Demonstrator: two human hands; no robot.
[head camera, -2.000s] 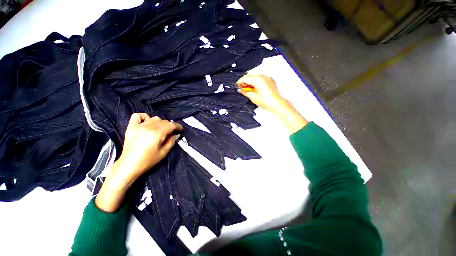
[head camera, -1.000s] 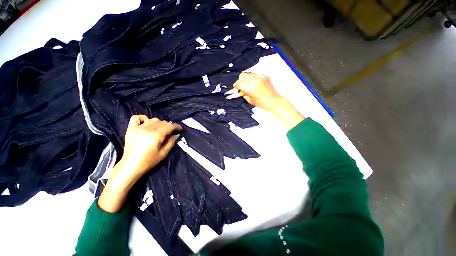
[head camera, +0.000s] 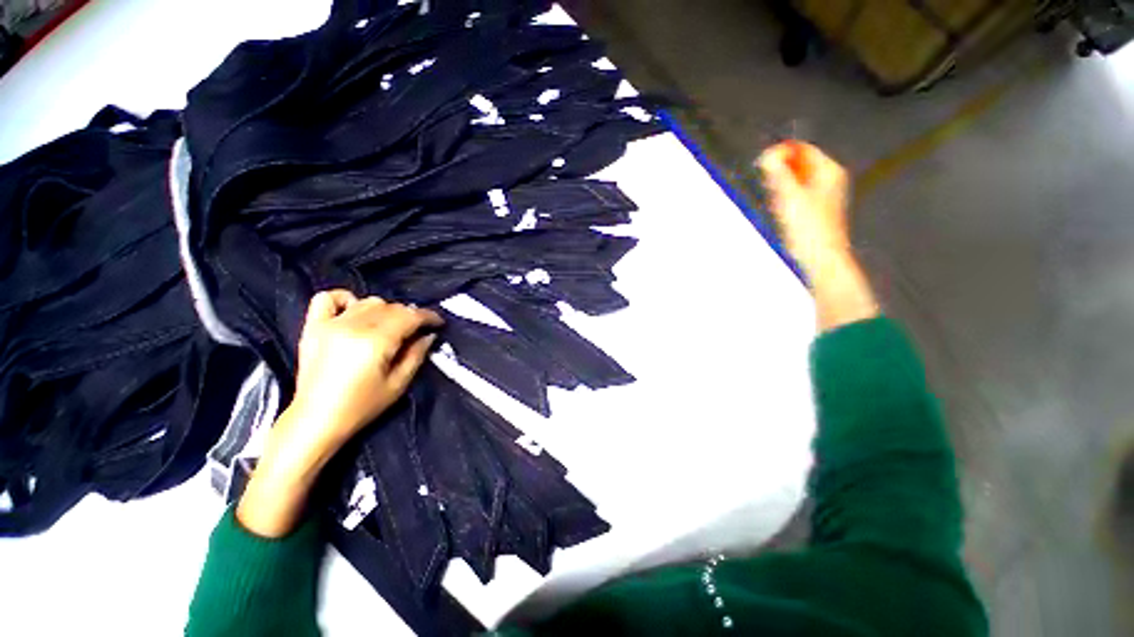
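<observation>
A large bundle of dark navy fabric strips lies on the white table, with a grey-white tie strip around it. Pointed strip ends fan out to the right and towards me, with small white stickers on them. My left hand rests on the strips with its fingers closed on some of them. My right hand is raised off the right table edge, blurred, closed around orange thread snips. The snips' blades cannot be made out.
The white table has a blue edge on its right side. Beyond it is a grey concrete floor with a yellowish line. A brown-yellow padded cart or bale stands at the top right.
My right hand has moved right, from the strip ends to past the table edge, with the snips. My left hand has stayed on the strips. The view has shifted slightly.
</observation>
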